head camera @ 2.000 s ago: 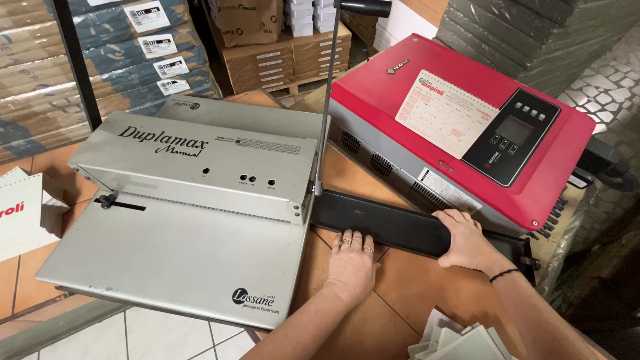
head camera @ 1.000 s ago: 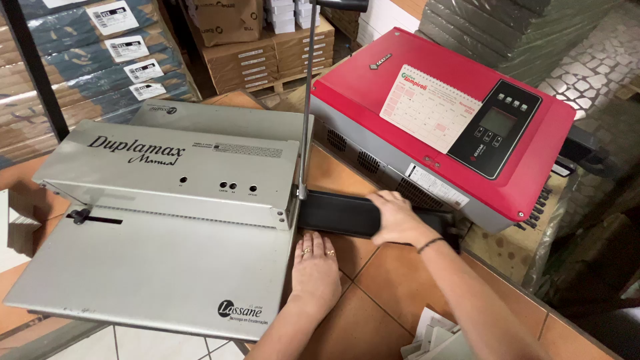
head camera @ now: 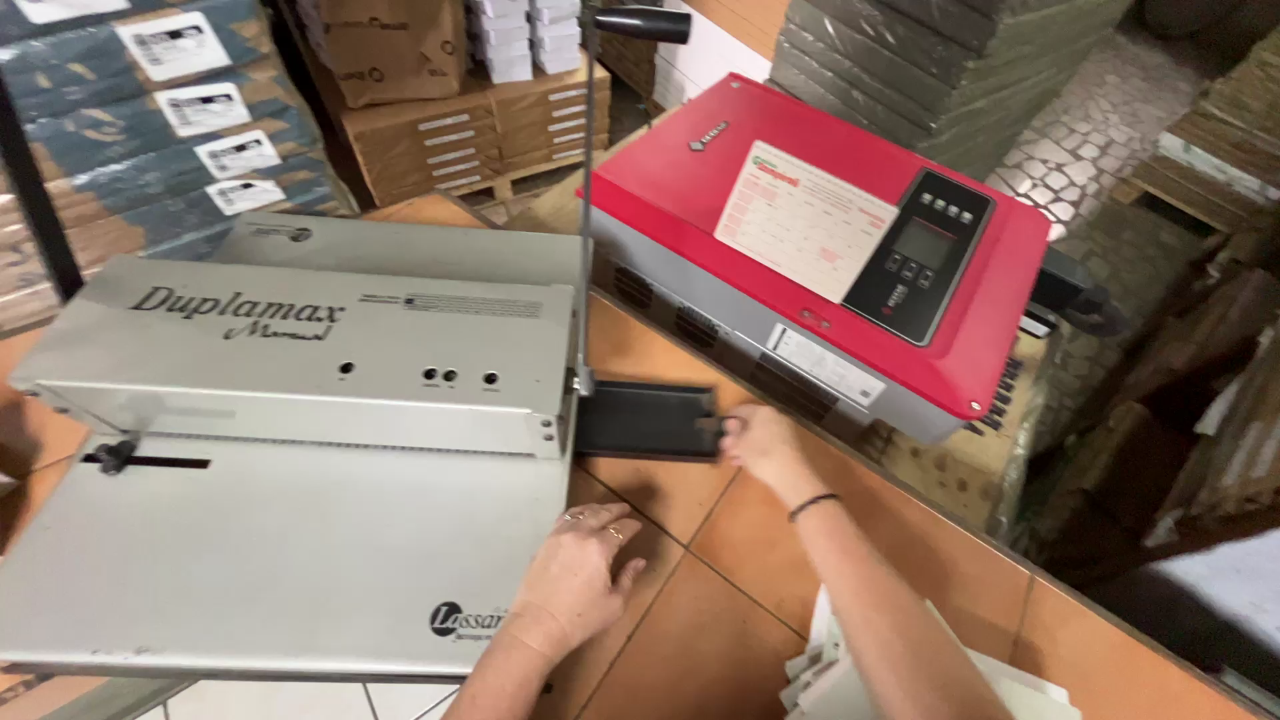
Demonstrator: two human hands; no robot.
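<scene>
A grey Duplamax manual punching machine fills the left of the view, its long lever with a black handle standing upright at its right side. Out of that side juts a black tray, the rest of it hidden inside the machine. The fingers of my right hand are on the tray's outer end, curled at its edge. My left hand is beside the machine's lower right edge, fingers loosely bent, holding nothing visible.
A red and grey electrical unit with a printed calendar sheet on top stands behind the tray. Paper pieces lie under my right forearm on the tiled table. Wrapped stacks and cartons stand beyond.
The black tray has slid left into the machine, so much less of it sticks out. My right hand has moved left with it; my left hand has come off the tray's near edge.
</scene>
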